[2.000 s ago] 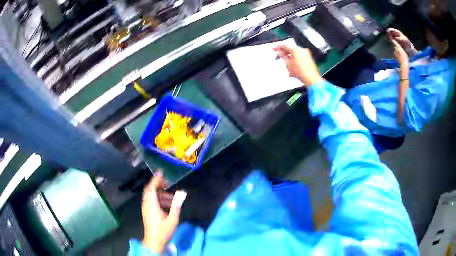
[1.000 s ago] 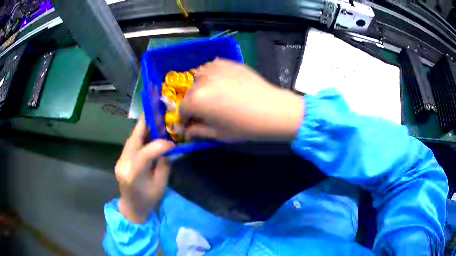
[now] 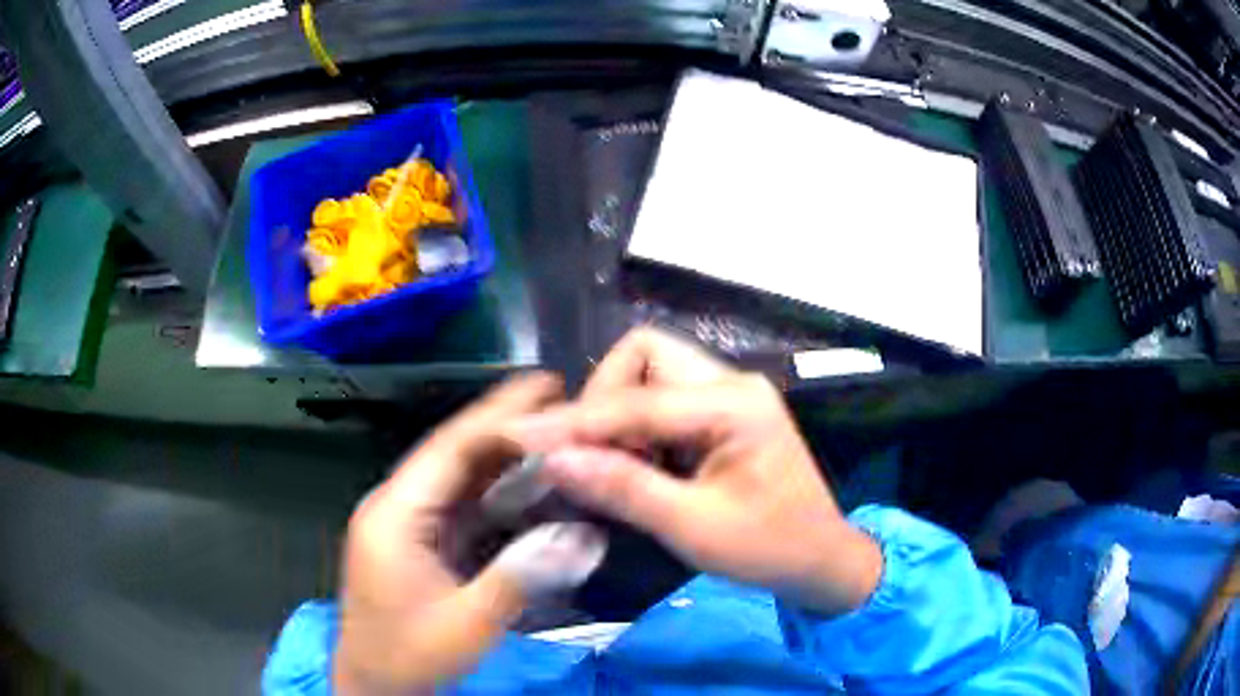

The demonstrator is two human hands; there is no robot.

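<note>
My left hand [image 3: 422, 544] is raised in front of the bench with its fingers bent and apart. A whitish finger cot [image 3: 555, 555] covers its thumb tip. A second whitish cot [image 3: 514, 490] shows at another finger of this hand. My right hand [image 3: 728, 456] reaches across to it, its thumb and fingertips closed at that second cot. Both hands are blurred and some fingertips are hidden. The blue parts bin [image 3: 293, 224] stands on the green top at the left, with yellow finger cots [image 3: 367, 245] heaped inside.
A white sheet [image 3: 816, 211] with a dark edge lies over a black parts tray [image 3: 558, 204] holding tiny pieces. Black slotted racks [image 3: 1040, 204] stand to the right. Machine rails [image 3: 544, 34] run behind. A grey post [image 3: 129, 129] rises at the left. Another person's blue sleeve [image 3: 1135, 585] shows at lower right.
My right hand has left the bin and come to my left hand, which has let go of the bin's edge. The view has shifted, so the bin sits farther left.
</note>
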